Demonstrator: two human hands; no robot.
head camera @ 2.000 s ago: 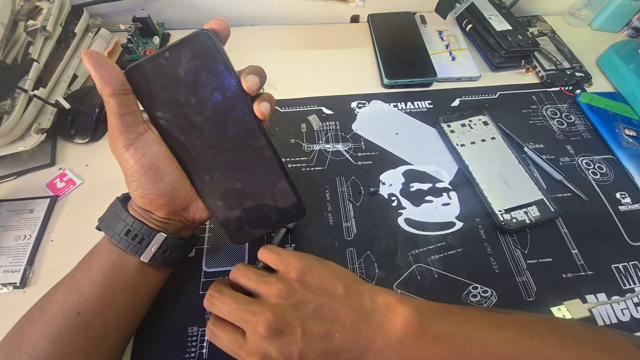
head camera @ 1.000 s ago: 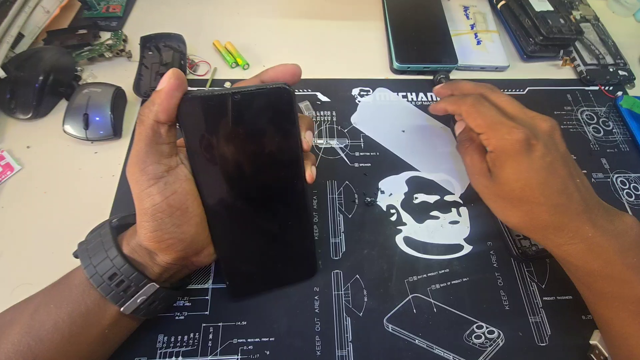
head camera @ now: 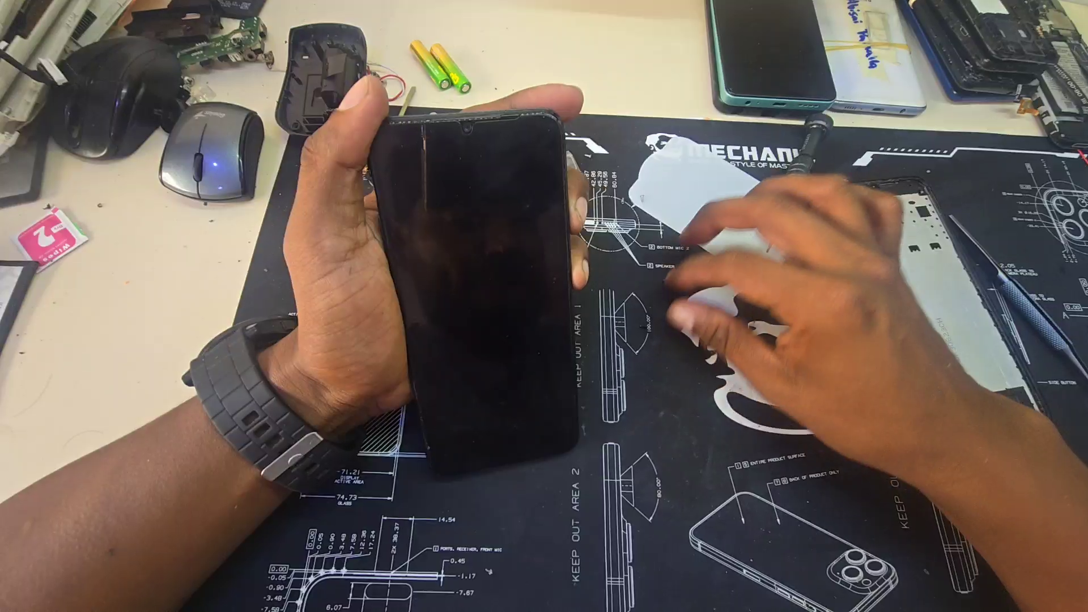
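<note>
My left hand [head camera: 340,272] grips a smartphone [head camera: 489,297] with a dark screen, held upright and facing me, thumb at its upper left corner and fingertips along the right edge. A black watch is on that wrist. To the right of the phone, my right hand [head camera: 790,297] hovers over the black printed repair mat [head camera: 527,527], slightly blurred, fingers apart and nothing between them. Beyond it a small dark screwdriver [head camera: 816,136] lies near the mat's top edge. Partly behind the right hand is a phone mid-frame [head camera: 960,289], with tweezers [head camera: 1033,302] beside it.
A teal-edged phone [head camera: 772,55] and a white phone [head camera: 875,51] with a rubber band lie at the back. Further right are stacked phone parts [head camera: 977,42]. At the left are a grey mouse [head camera: 212,153], a black mouse [head camera: 119,98], a mouse shell [head camera: 323,76], two batteries [head camera: 440,66] and a wipes packet [head camera: 51,238].
My right hand, at the held phone's lower edge two seconds ago, moved to the screwdriver near the mat's top, then came away from it with fingers apart. The left hand keeps hold of the phone.
</note>
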